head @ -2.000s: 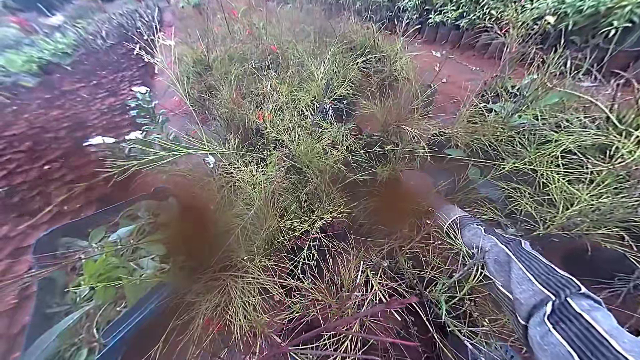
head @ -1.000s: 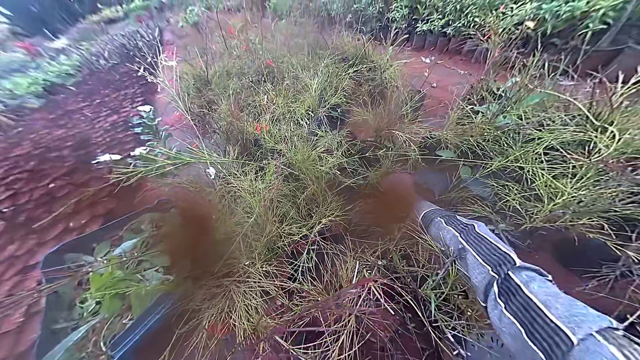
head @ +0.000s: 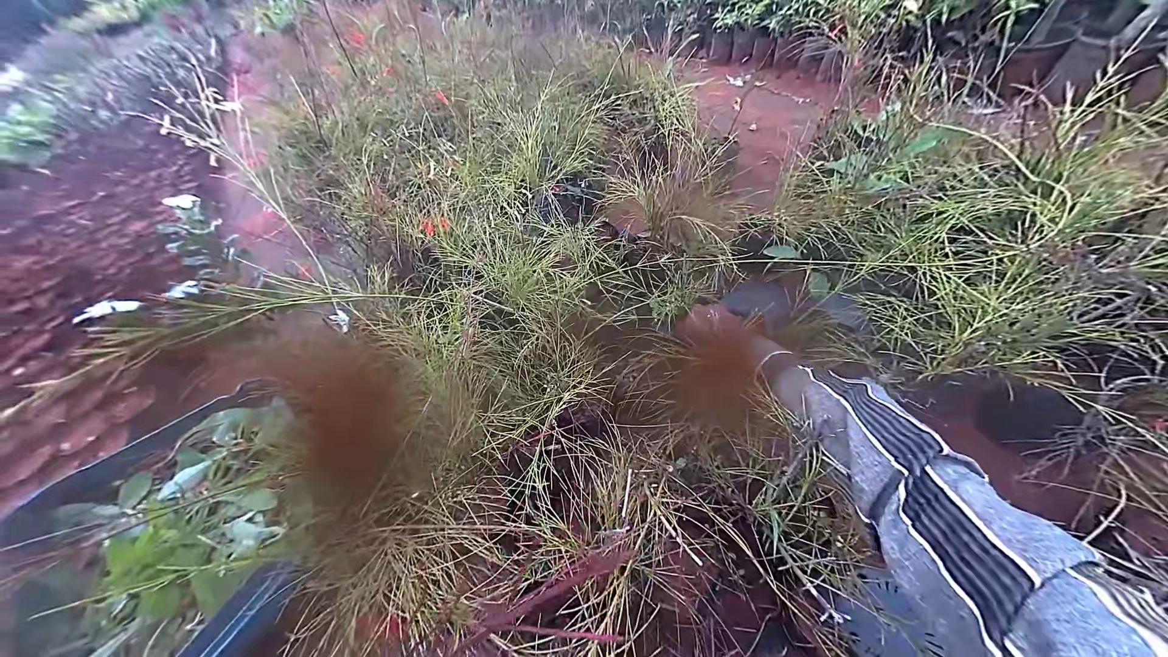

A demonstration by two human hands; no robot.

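My right hand (head: 721,351) reaches from a grey sleeve with dark ribbed stripes (head: 922,474) into thin-leaved, grass-like plants (head: 547,265) with small red flowers (head: 433,225). A brown blur covers its fingers, so its grip cannot be made out. Another brown blur lies at the left, beside the black tray; whether my left hand is under it cannot be told. Black plastic plant bags (head: 570,201) show among the stems. At the lower left, broad green leaves (head: 169,557) fill a black plastic tray (head: 242,611).
Reddish soil (head: 82,265) runs along the left, with white flowers (head: 108,310) at its edge. More wispy plants (head: 985,274) stand at the right. A row of dark plant bags (head: 766,50) with leafy plants lines the back. Reddish-brown stems (head: 557,584) lie low in front.
The right hand and sleeve have shifted slightly left in the view since the oldest frame. Otherwise the plants and tray look much the same.
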